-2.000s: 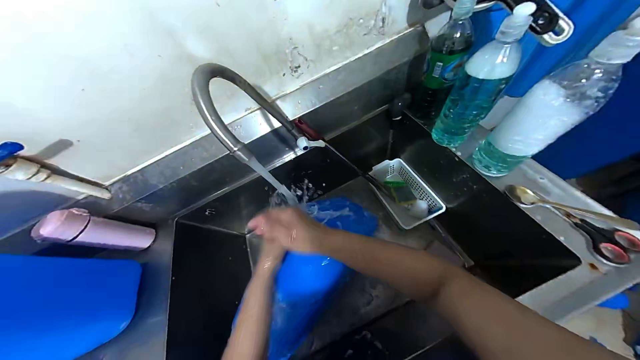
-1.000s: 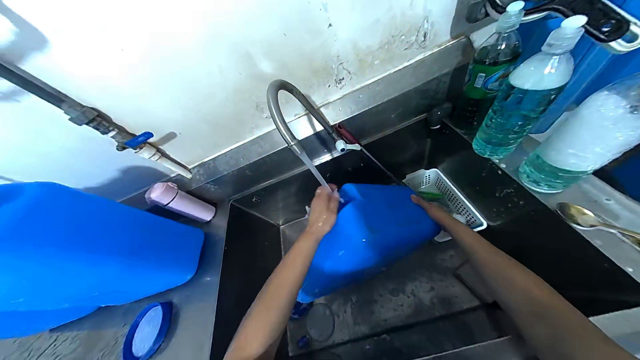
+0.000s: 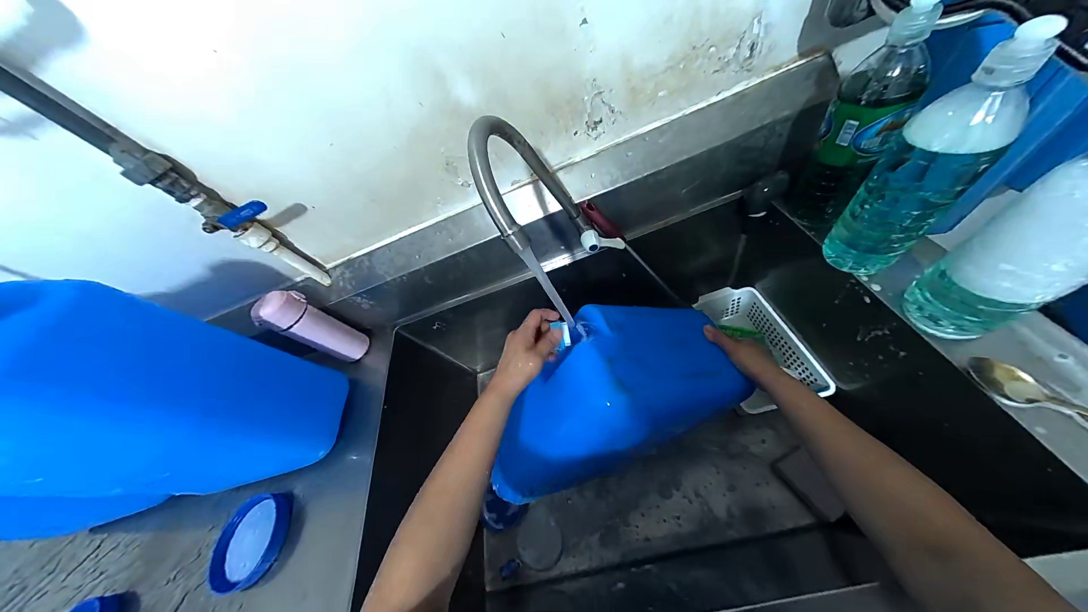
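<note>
A blue plastic jerrycan (image 3: 629,382) lies tilted over the sink, its mouth under the stream from the curved metal faucet (image 3: 501,161). Near that mouth my left hand (image 3: 531,348) pinches a small light-blue and white piece (image 3: 562,335), too small to identify. The fingers of my right hand (image 3: 739,353) rest on the can's far right end; most of them show, but whether they grip it is partly hidden. Just behind that hand, a white perforated plastic basket (image 3: 786,340) holds something green.
Left of the sink stand a large blue container (image 3: 170,391), a pink bottle (image 3: 310,326) and a blue-rimmed lid (image 3: 251,544). Plastic bottles with green liquid (image 3: 901,187) line the right ledge beside a metal spoon (image 3: 1011,382). A pipe with a blue valve handle (image 3: 242,215) runs along the wall.
Two seconds ago my hands were together under the stream, over a blue object. One second ago they were apart on the jerrycan, much as now.
</note>
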